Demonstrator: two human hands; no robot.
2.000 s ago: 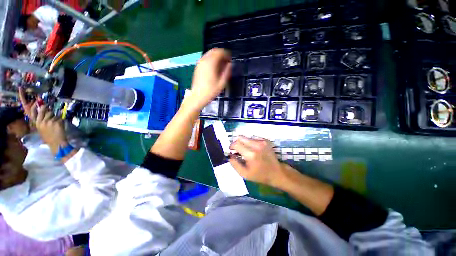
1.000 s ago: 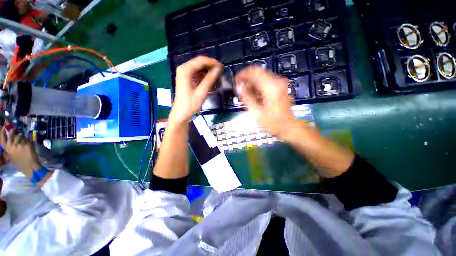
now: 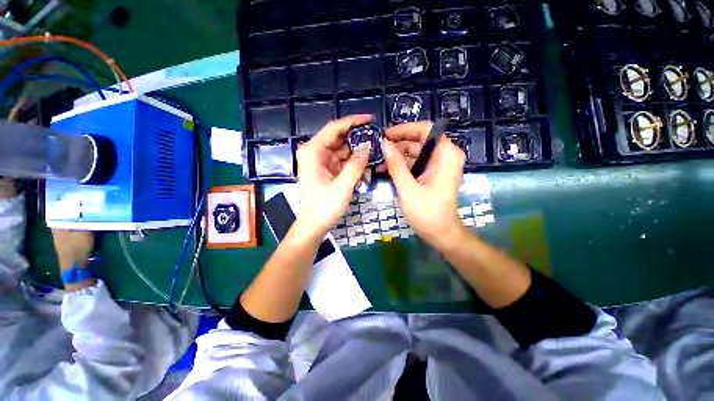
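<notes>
My left hand [image 3: 330, 176] holds a black rounded-square watch housing [image 3: 366, 142] by its edge, silvery parts facing up. My right hand [image 3: 429, 178] touches the housing's right side with its fingertips and also holds a slim dark tool [image 3: 430, 147], which slants up between thumb and fingers. Both hands are over the front edge of the black blister tray [image 3: 270, 104], whose pockets hold several similar housings at the right. Rows of small white-silver pads [image 3: 368, 222] lie on a shiny sheet below the hands, partly hidden by the right hand.
A blue metal box [image 3: 160, 164] with a clear tube [image 3: 47, 153] stands left. An orange-bordered white fixture [image 3: 232, 217] holds a black unit. A white card strip [image 3: 338, 286] lies at the bench edge. A second tray [image 3: 591, 117] is far right. A person's arm [image 3: 74, 258] shows at left.
My hands have come together around a housing that now shows clearly between them. The view has shifted, so the blue box sits further left and the fixture is fully visible.
</notes>
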